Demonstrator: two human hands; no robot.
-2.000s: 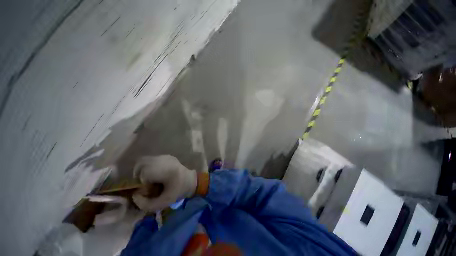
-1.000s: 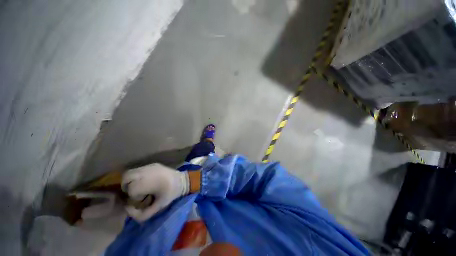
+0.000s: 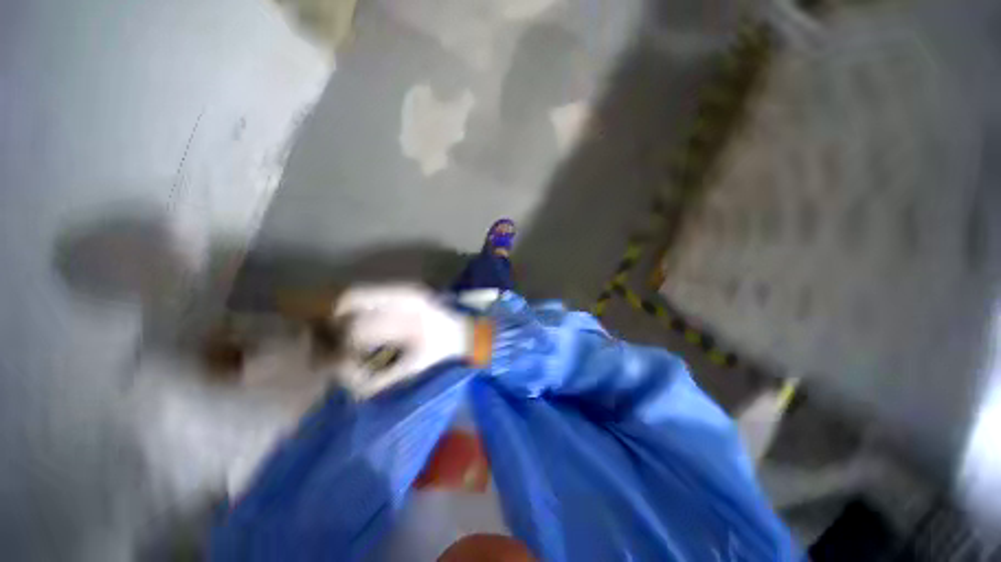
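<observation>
The view is blurred. My right hand (image 3: 404,334), in a white glove with an orange cuff, reaches across to the left and is closed around the brown edge of a carton (image 3: 224,356). The carton is at the lower left, and its shape is unclear. Pale packing material (image 3: 187,434) lies beside and below the brown part. My left sleeve shows at the lower left, but my left hand does not show.
Grey floor (image 3: 384,198) with pale patches lies ahead. My shoe (image 3: 501,235) is on it. Yellow-black tape (image 3: 681,329) borders a large pale wrapped stack (image 3: 823,220) on the right. A pale surface (image 3: 143,121) fills the upper left. Something black is at the lower right.
The wrapped stack and tape on the right have come closer and lower in view. My right hand still grips the carton edge and shows slightly further right and higher.
</observation>
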